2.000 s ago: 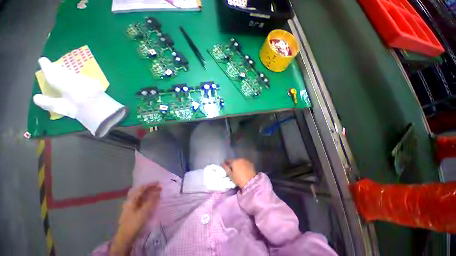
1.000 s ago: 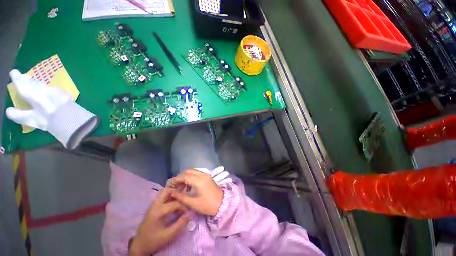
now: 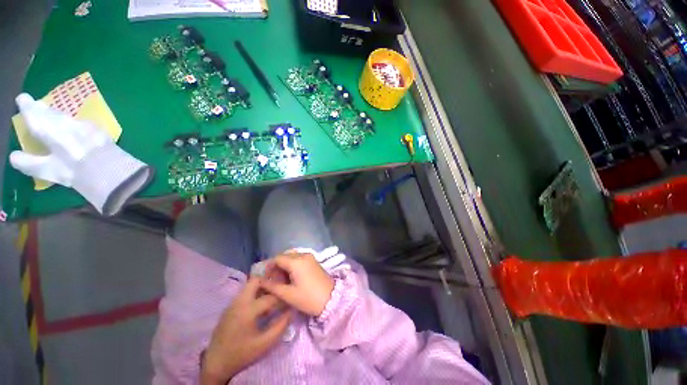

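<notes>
My left hand (image 3: 247, 331) and my right hand (image 3: 301, 283) are bare and meet over my lap, fingertips together. Whether anything small is between the fingers cannot be seen. A white glove (image 3: 328, 257) lies on my lap, partly hidden behind my right hand. Another white glove (image 3: 75, 154) lies on the yellowish label sheet (image 3: 99, 113) at the table's left. Three circuit boards lie on the green mat: one along the near edge (image 3: 237, 159), one behind it (image 3: 197, 75), and one to the right (image 3: 331, 105).
A black pointed tool (image 3: 257, 73) lies between boards. A yellow tub (image 3: 385, 80), black bin (image 3: 350, 31) and record sheet (image 3: 188, 7) stand or lie farther back. Right is the conveyor (image 3: 482, 113) with a board (image 3: 559, 197), a red-wrapped post (image 3: 587, 292) and red tray (image 3: 561, 37).
Two seconds ago my hands were apart, the right one at the glove on my lap; now they are together. The view has also shifted. Little differs from one second ago.
</notes>
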